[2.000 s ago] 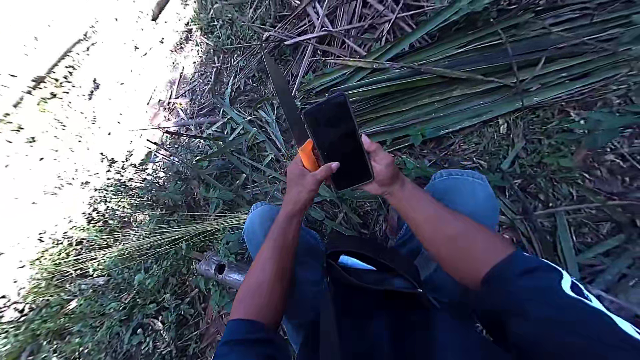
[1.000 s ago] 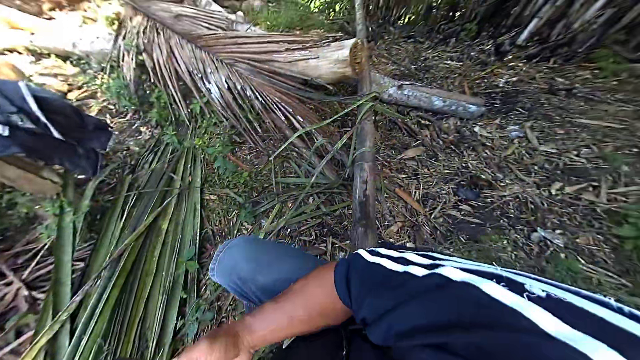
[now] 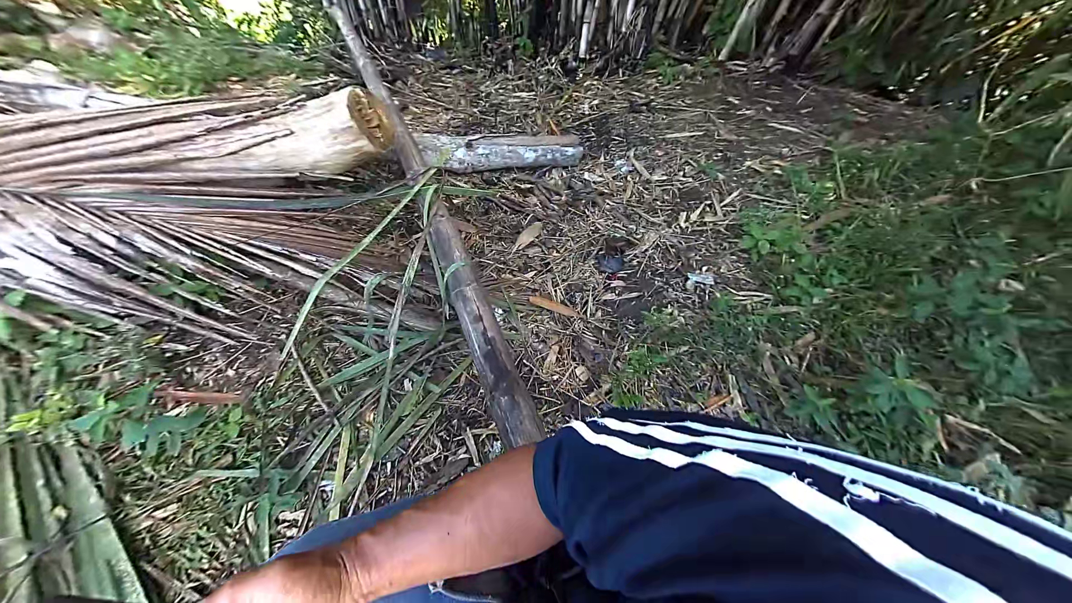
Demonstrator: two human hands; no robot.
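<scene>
At the bottom left of the head view, only the back and wrist of my right hand (image 3: 280, 579) show; the fingers fall below the frame, so what they hold or touch is hidden. The bare forearm comes out of a dark blue sleeve with white stripes (image 3: 754, 494) and crosses above my leg in blue jeans (image 3: 360, 529). A sliver of something dark lies at the lower left edge, too little of it to name. Green palm fronds (image 3: 63, 511) are the nearest things left of the hand. My left hand is out of view.
A bamboo pole (image 3: 481, 327) runs from my arm toward the top. It crosses near a cut log (image 3: 301, 138) and a shorter pale log (image 3: 511, 153). Dry palm fronds (image 3: 142, 251) spread at left, bamboo stems (image 3: 586, 25) stand behind, and green weeds (image 3: 879, 276) grow at right.
The view has swung far round. Two seconds ago both hands were around a black phone, with an orange-handled blade at my left hand; these and the left hand are now out of view.
</scene>
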